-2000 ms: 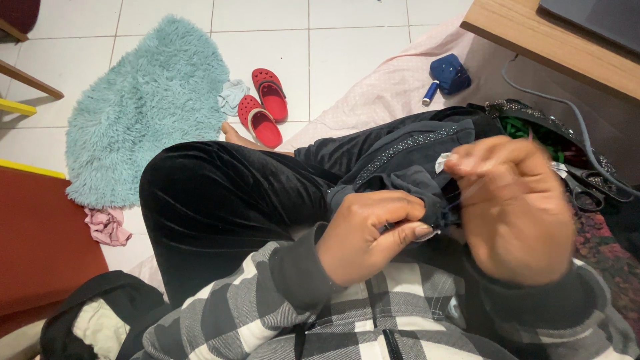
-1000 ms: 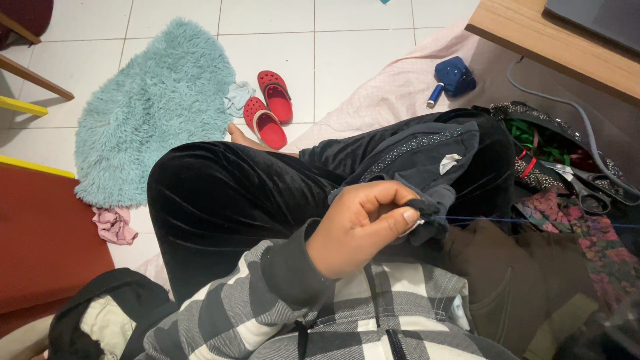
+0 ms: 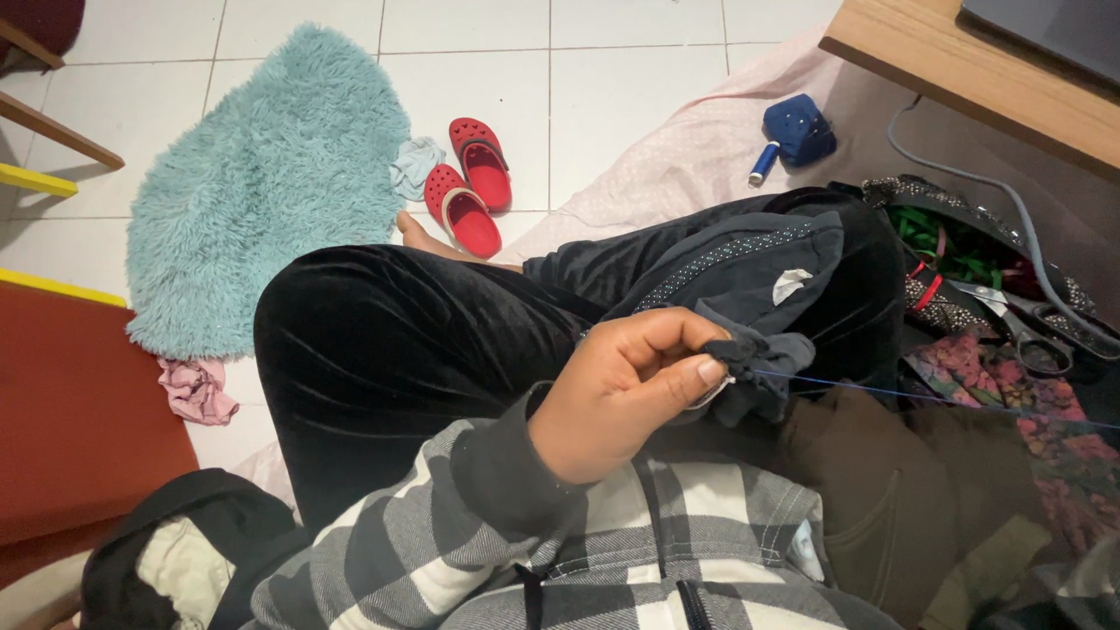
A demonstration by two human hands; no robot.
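My left hand (image 3: 626, 394) pinches a bunched edge of a dark fabric garment (image 3: 744, 245) between thumb and forefinger, above my lap. The garment has a dotted trim band and a small white piece (image 3: 790, 286) on it. From the pinched edge a taut blue thread (image 3: 927, 395) runs to the right and leaves the frame. My right hand is out of view, and so is the thread's far end. A blue thread spool (image 3: 764, 164) lies beside a blue pincushion (image 3: 801, 129) on a pink cloth (image 3: 665, 144).
Scissors (image 3: 1032, 337) lie at the right by an open sparkly bag (image 3: 954, 197) and floral fabric (image 3: 1063, 437). A wooden table edge (image 3: 971, 74) and a grey cable (image 3: 1019, 197) are at the upper right. Red clogs (image 3: 472, 210) rest beside a turquoise rug (image 3: 271, 192).
My right hand, near the garment two seconds ago, has left the view to the right. The blue thread now stretches out that way. My left hand keeps its pinch on the fabric.
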